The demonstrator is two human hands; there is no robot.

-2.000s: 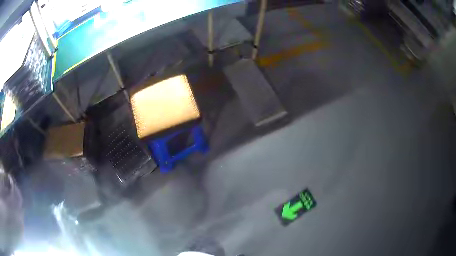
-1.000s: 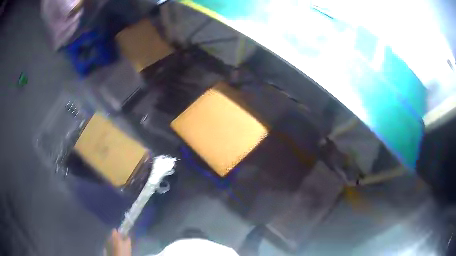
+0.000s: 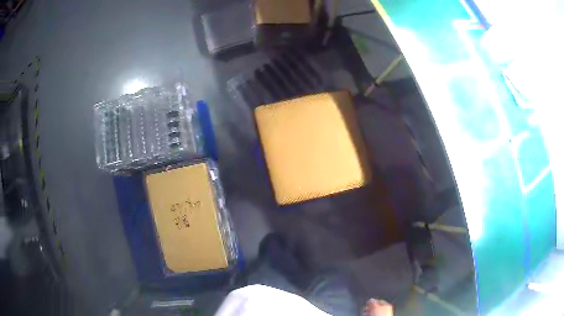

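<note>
A stack of clear blister trays (image 3: 139, 133) stands at the left, with dark contents along one side. Beside it a tan cardboard sheet (image 3: 188, 219) with handwriting lies on another stack of clear trays; blue shows beneath both. My right hand (image 3: 378, 307) is at the bottom edge, small, blurred and cut off; whether it holds anything is hidden. My left hand is not in view.
A stool with a tan padded top (image 3: 312, 148) stands in the middle. A green-matted bench (image 3: 510, 247) curves down the right. A dark ridged tray (image 3: 284, 77) and a box (image 3: 282, 12) are beyond the stool. Striped floor tape is far left.
The view has swung towards the tray stacks, which now show larger and clearer at the left. The hand with a long white object at lower left is gone; a hand shows at bottom right.
</note>
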